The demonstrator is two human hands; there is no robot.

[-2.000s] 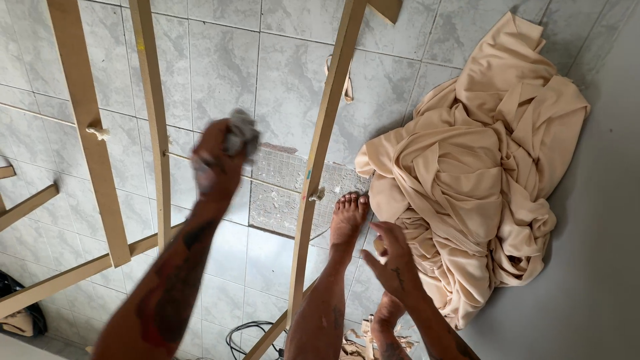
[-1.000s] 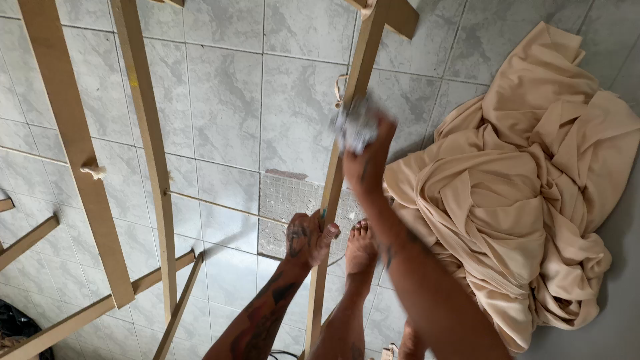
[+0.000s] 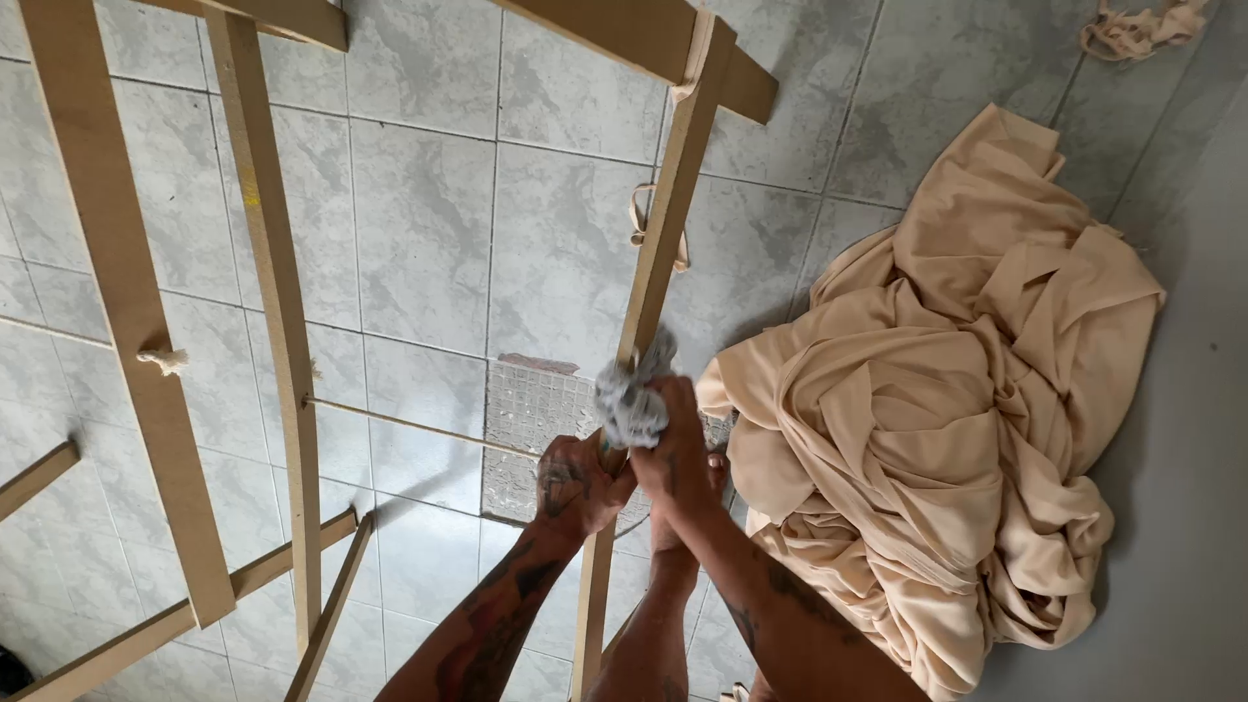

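Note:
A crumpled grey cloth point(image 3: 632, 402) is in my right hand point(image 3: 673, 444), pressed against a long wooden bar point(image 3: 673, 205) of a wooden frame. Just below it, my left hand point(image 3: 577, 486) grips the same bar. A thin rope point(image 3: 419, 422) runs from near my left hand to a second wooden bar point(image 3: 278, 283). Farther left, a knotted rope end point(image 3: 163, 361) sticks out of a wider wooden board point(image 3: 117, 253). My hands hide part of the bar.
A large heap of beige fabric point(image 3: 907, 409) lies on the tiled floor to the right, beside a grey wall point(image 3: 1170, 546). Beige scraps point(image 3: 1141, 29) lie at the top right. A patch of floor with no tile point(image 3: 531, 419) shows behind my hands. A bare foot point(image 3: 717, 475) stands beside the bar.
My left hand, which held the grey cloth two seconds ago, now grips the bar. The cloth is in my right hand and has come down the bar since one second ago.

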